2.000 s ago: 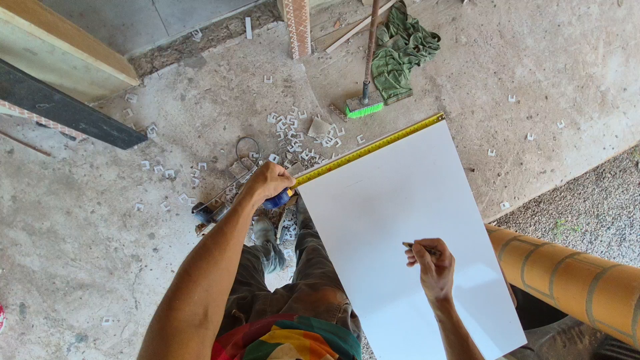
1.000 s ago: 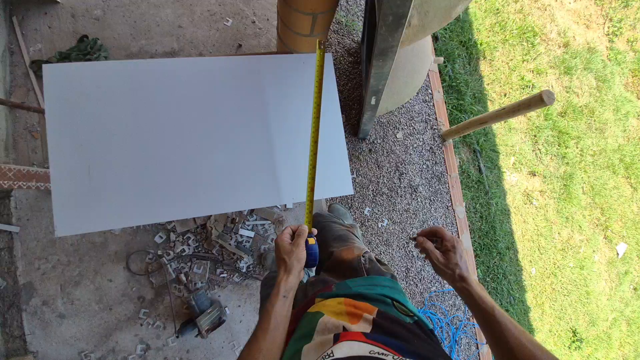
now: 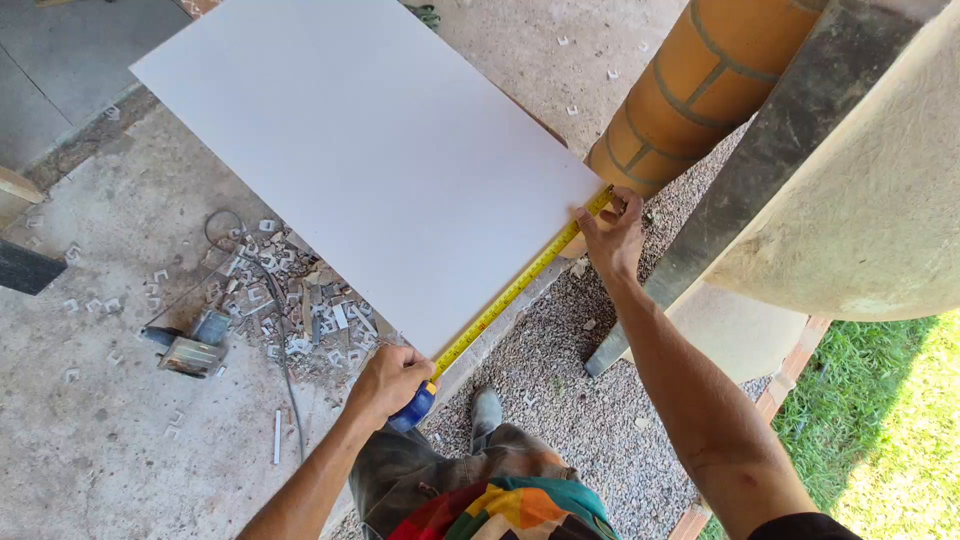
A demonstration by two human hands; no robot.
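Note:
A large white board (image 3: 382, 150) lies before me, and a yellow tape-measure blade (image 3: 517, 289) runs along its near right edge. My left hand (image 3: 394, 382) grips the tape at the board's near corner, beside the blue tape-measure case (image 3: 412, 407), which hangs just under the fingers. At the far right corner my right hand (image 3: 615, 229) pinches the blade's end against the board's edge, thumb on top. Whether the right hand also holds a small dark object is hard to tell. What supports the board is mostly hidden.
Left of the board, a corded power tool (image 3: 193, 346) and a heap of broken offcuts (image 3: 315, 307) lie on the concrete floor. A round brick column (image 3: 697, 90) stands by the far right corner. A dark beam (image 3: 757, 165) slants over gravel (image 3: 570, 420), near a large rounded tank-like form (image 3: 862, 195).
The view has turned strongly. My right hand, apart from the tape one second ago, now holds its far end at the board's corner. The left hand stays at the case end.

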